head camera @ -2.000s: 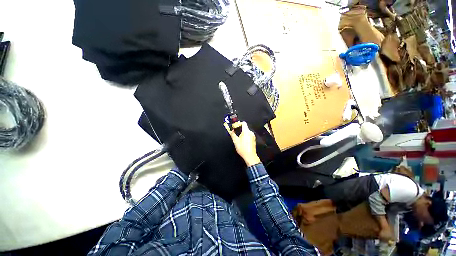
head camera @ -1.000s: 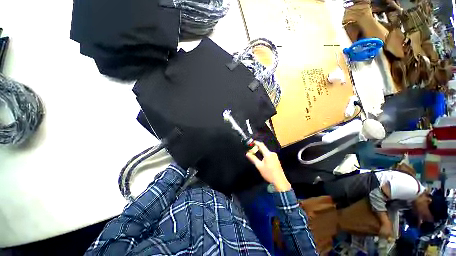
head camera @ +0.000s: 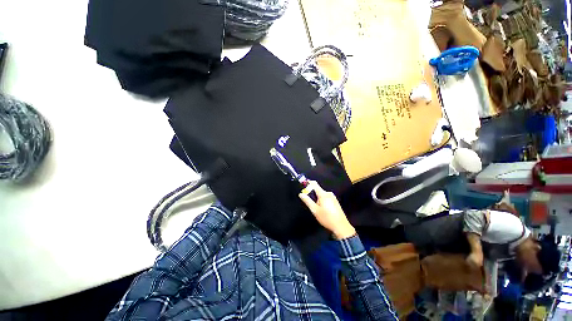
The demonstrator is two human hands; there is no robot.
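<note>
A black tote bag (head camera: 238, 119) lies flat in front of me, with a small white logo (head camera: 283, 141) and a pale strip (head camera: 312, 157) on it. Wrapped handles (head camera: 338, 72) loop out at its upper right, and more handles (head camera: 166, 210) loop out at its lower left. My right hand (head camera: 323, 210) holds thread snips (head camera: 285, 164) over the bag, the shiny end towards the upper left. Whether the tip touches the fabric I cannot tell. My left hand is hidden; only its plaid sleeve shows near the bag's lower edge.
A stack of black bags (head camera: 157, 37) lies beyond on the white table (head camera: 81, 207). Wrapped handles (head camera: 22, 141) lie at the far left. Cardboard (head camera: 382, 56), a blue ring-shaped object (head camera: 456, 60) and a white curved fixture (head camera: 407, 182) are to the right. A person (head camera: 502, 232) bends over brown material.
My right hand has moved down and right over two seconds, then slightly back left with the snips. The logo and pale strip now show clearly. The person at the right has shifted an arm.
</note>
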